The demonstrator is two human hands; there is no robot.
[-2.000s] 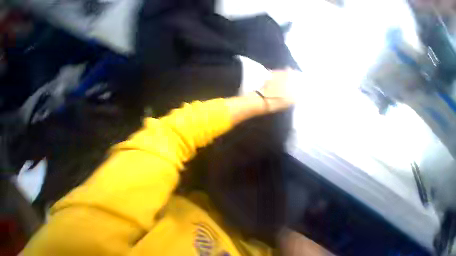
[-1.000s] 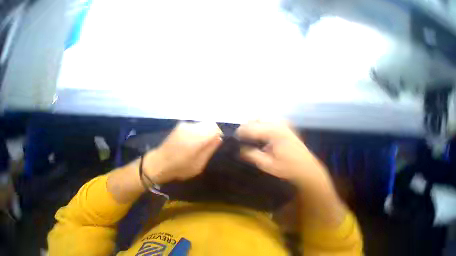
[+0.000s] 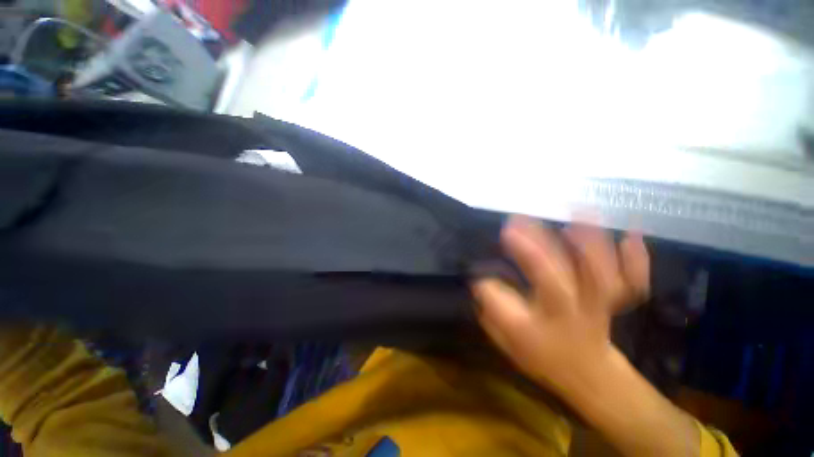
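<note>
A black garment (image 3: pixel 223 219) is stretched from the left edge of the view to the middle, over my lap and along the table's front edge. My right hand (image 3: pixel 562 294) is at its right end, blurred, with thumb and index finger at the cloth and the other fingers spread. My left hand is not in view; only the left sleeve shows at the lower left, partly behind the cloth. A small white patch (image 3: pixel 270 160) shows by the cloth's upper fold.
The overexposed white table (image 3: pixel 464 98) has a printed ruler scale (image 3: pixel 660 198) along its front edge at right. A grey-white object with a dark print (image 3: pixel 153 61) stands at the upper left. White scraps (image 3: pixel 181 385) show below the cloth.
The hands were together at the table edge. The black garment now stretches out to the left, my left hand has left the view, and my right hand has moved right with its fingers more spread.
</note>
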